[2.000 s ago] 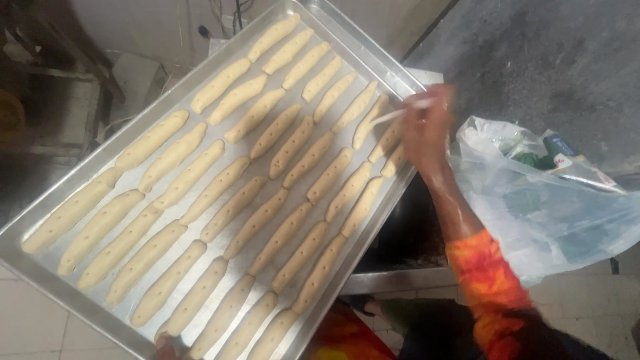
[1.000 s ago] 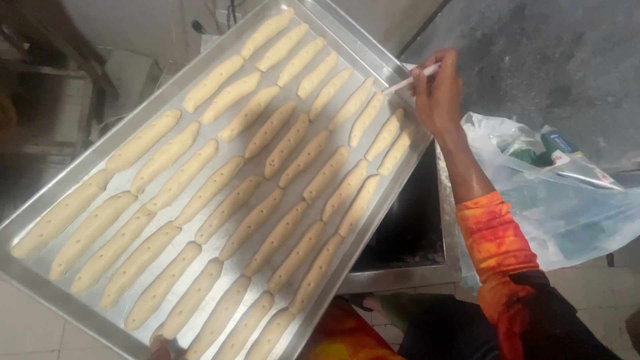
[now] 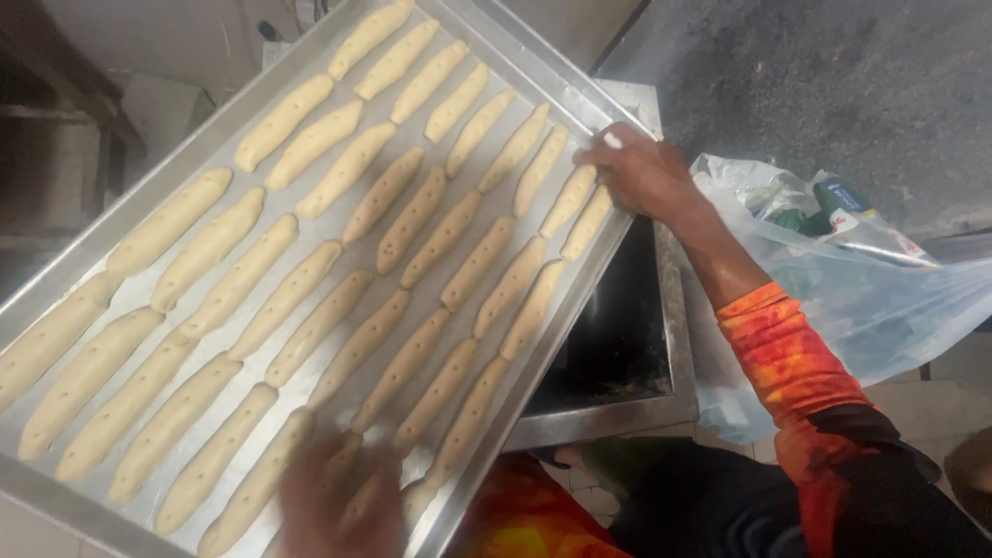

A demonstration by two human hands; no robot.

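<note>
An aluminium baking tray (image 3: 535, 66) lies tilted across the view, bearing rows of long pale dough pieces (image 3: 329, 170) with small holes pricked along their tops. My right hand (image 3: 639, 167) has its fingers closed on the tray's right rim near the upper corner; a bit of something white shows at its fingers. My left hand (image 3: 341, 496), blurred, is over the dough pieces at the tray's lower edge; whether it touches them cannot be told.
Under the tray's right side is a metal-framed stand (image 3: 678, 341) with a dark inside. To its right sits a translucent plastic bag (image 3: 852, 310) with printed packets in it. A grey surface (image 3: 790, 85) lies at the upper right, and a wooden structure (image 3: 62, 70) stands at the upper left.
My right hand has gone from holding a thin white stick over the dough to gripping the tray's rim. My left hand, barely seen at the bottom edge before, has come up over the dough.
</note>
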